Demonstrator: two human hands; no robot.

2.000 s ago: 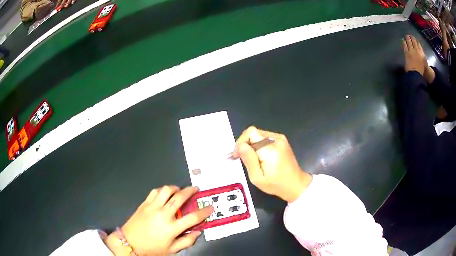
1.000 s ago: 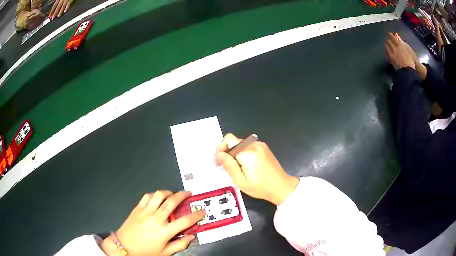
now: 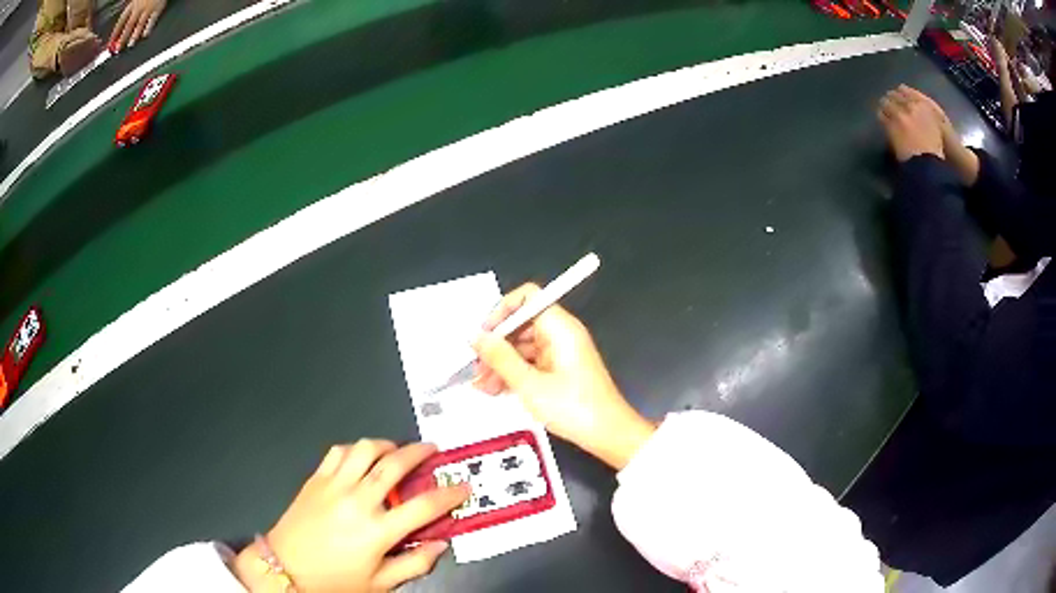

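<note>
A red shell (image 3: 535,506) with a white board and several black square marks lies on the lower part of a white backing sheet (image 3: 446,319). My left hand (image 3: 365,510) holds the shell's left end, fingers over its edge and the board's left side. My right hand (image 3: 556,365) grips a slim pale tool (image 3: 567,282), rounded rear end up to the right. Its narrow grey tip points down-left, close to a small grey patch (image 3: 432,409) on the sheet above the shell. Whether the tip touches the sheet cannot be told.
A green belt (image 3: 347,81) with a white rail (image 3: 382,191) curves beyond the dark bench (image 3: 695,232). Red and orange units lie on the belt, one at upper left (image 3: 146,109), one at the left edge (image 3: 21,353). Another person's clasped hands (image 3: 921,125) rest at right.
My right hand has moved left and the tool has tilted, its tip now by the grey patch. The belt units have shifted down-left in the picture. My left hand still holds the shell.
</note>
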